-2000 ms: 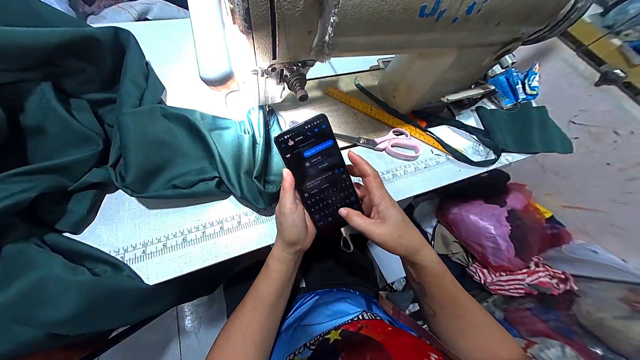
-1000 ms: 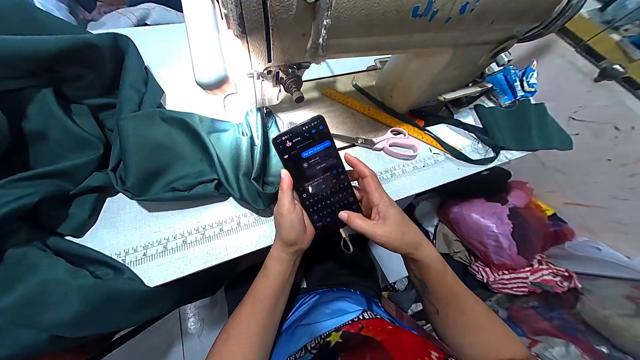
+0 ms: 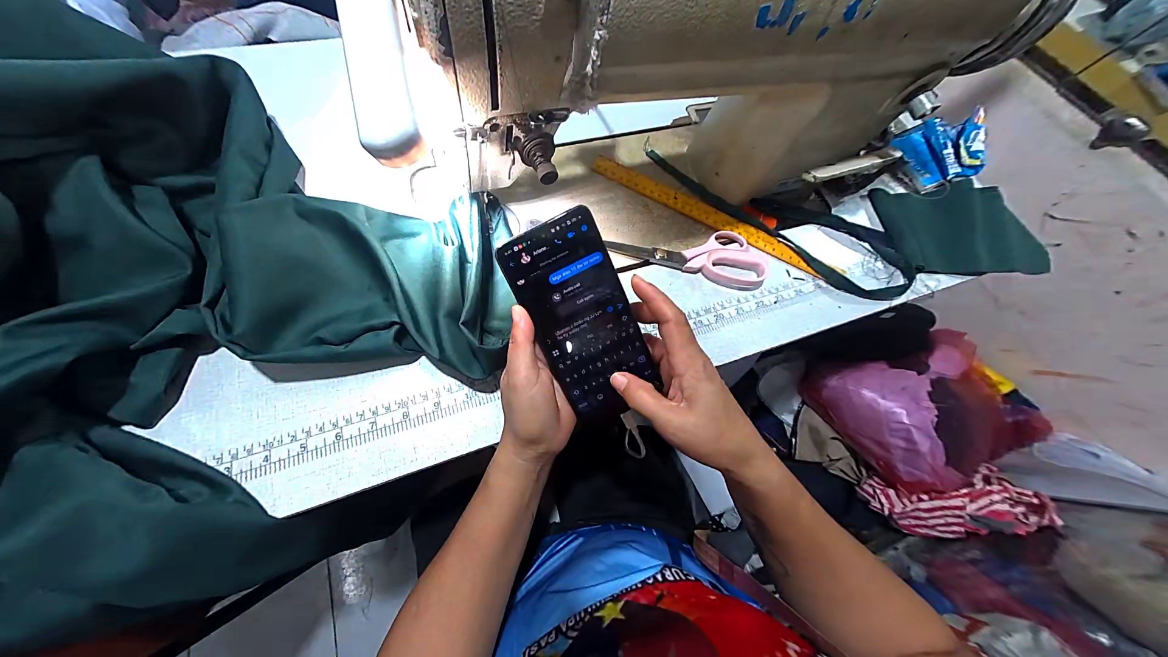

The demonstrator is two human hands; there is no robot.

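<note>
A black smartphone (image 3: 584, 310) with its screen lit, showing a chat and a keyboard, is held upright between both hands over the table's front edge. My left hand (image 3: 534, 392) grips its left side, the thumb along the edge. My right hand (image 3: 684, 383) supports the right side, with the thumb on the lower right part of the screen. Behind the phone, dark green fabric (image 3: 319, 274) lies bunched under the needle area of a sewing machine (image 3: 675, 55). Pink-handled scissors (image 3: 725, 262) rest just right of the phone's top.
A yellow ruler (image 3: 675, 198) and a dark green strip (image 3: 858, 283) lie by the machine base, beside a green fabric piece (image 3: 967, 228) and blue packets (image 3: 940, 151). Measuring scales run along the table's front edge (image 3: 319, 447). A pink plastic bag (image 3: 885, 420) and cloth scraps sit at lower right.
</note>
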